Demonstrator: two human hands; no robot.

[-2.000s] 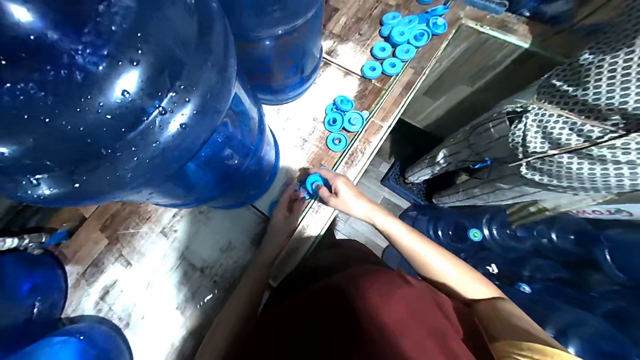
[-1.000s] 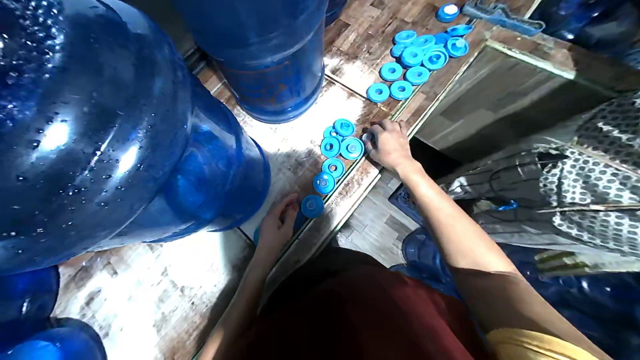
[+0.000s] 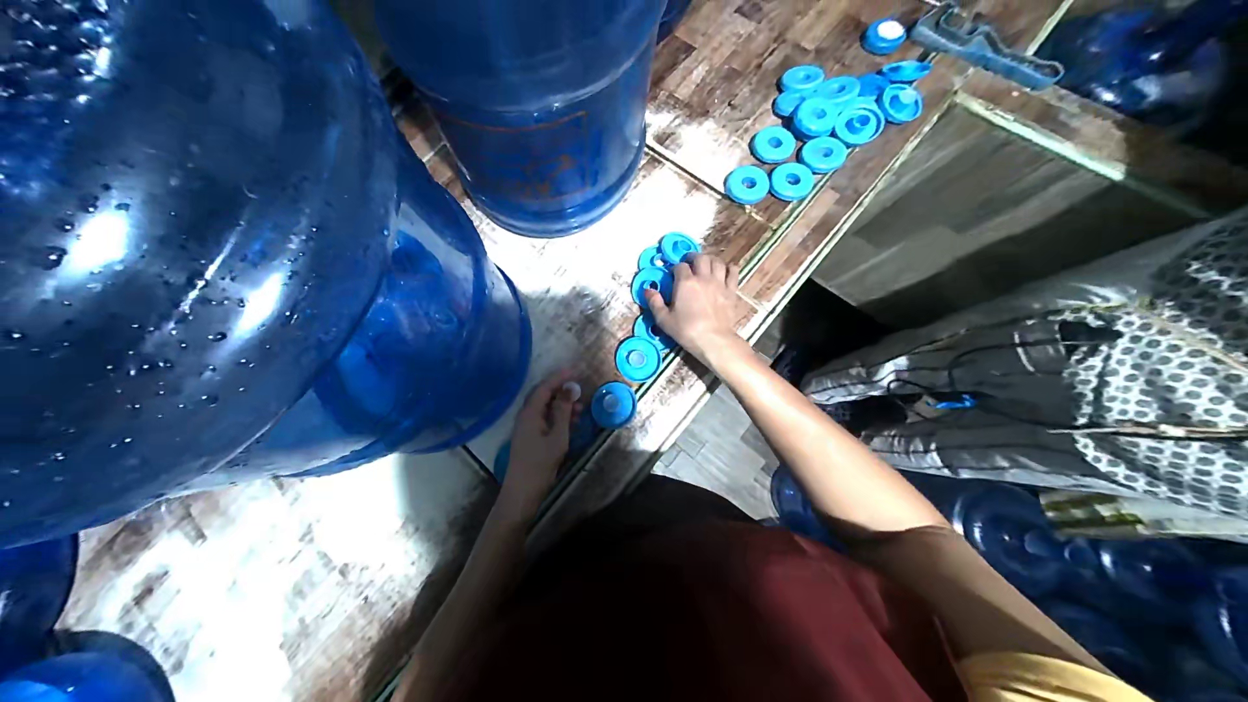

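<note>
My right hand (image 3: 700, 300) reaches over a short row of round blue plastic caps (image 3: 651, 286), its fingers on or just above them near the ledge's edge. My left hand (image 3: 548, 419) is partly curled and pinches a small whitish disc (image 3: 572, 391) at its fingertips. Just right of it lies a blue cap with a pale centre (image 3: 613, 405), and another (image 3: 638, 359) lies above that one. Some blue shows partly hidden beside the left hand. A larger group of blue caps (image 3: 817, 115) is spread farther up the ledge.
Large blue water jugs (image 3: 458, 331) stand close on the left, one more (image 3: 546, 127) behind them. A blue-grey plastic handle-like piece (image 3: 985, 47) lies at the top right. The tiled ledge (image 3: 780, 317) drops off to the right, where a perforated grey cover (image 3: 1150, 370) and more blue jugs (image 3: 1014, 526) are.
Two seconds ago both hands were together at a blue cap. They are apart now, my right hand over the near row of caps, which has grown longer toward my left hand.
</note>
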